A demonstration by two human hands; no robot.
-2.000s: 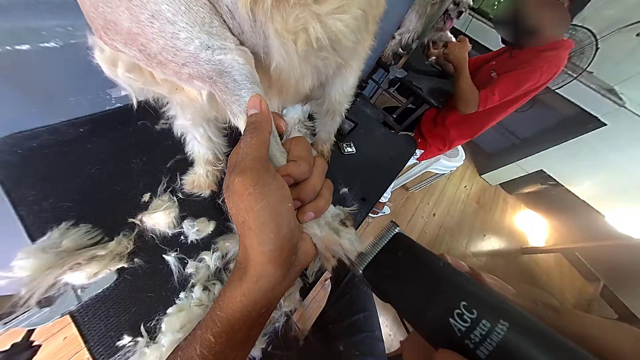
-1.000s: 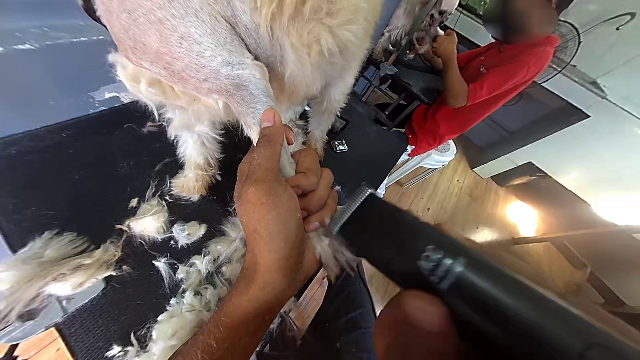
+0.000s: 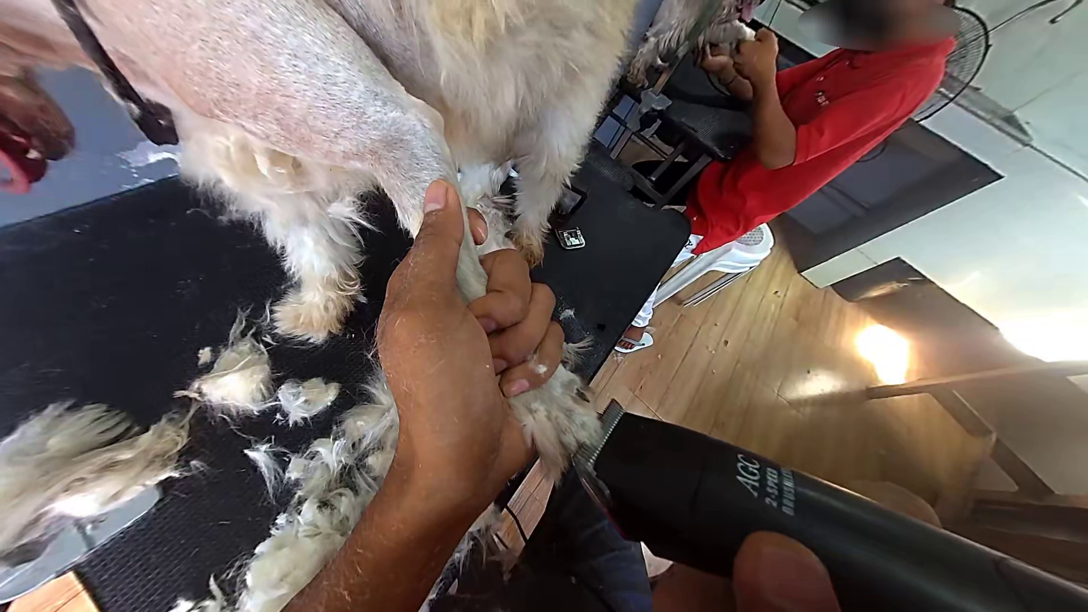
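A light-coated dog (image 3: 323,93), its body clipped short and its lower legs shaggy, stands on a black textured grooming table (image 3: 127,246). My left hand (image 3: 450,340) is closed around one of its legs, the thumb along the clipped part and the fingers wrapped below. The furry paw (image 3: 561,416) sticks out past my fingers. My right hand (image 3: 782,569), partly hidden at the bottom edge, holds a black AGC hair clipper (image 3: 731,493). The clipper's metal blade is at the fur of the paw; whether it touches cannot be told.
Clumps of cut fur (image 3: 331,493) lie on the table. A small metal piece (image 3: 570,238), perhaps a clipper blade, lies near the far paw. Beyond, a person in a red shirt (image 3: 816,127) handles another dog (image 3: 680,25) beside a white plastic stool (image 3: 731,255). A fan stands behind.
The clipper has moved from beside my left fingers down to the paw's end. My left hand keeps its hold on the leg. Part of the dog's open mouth now shows at the left edge.
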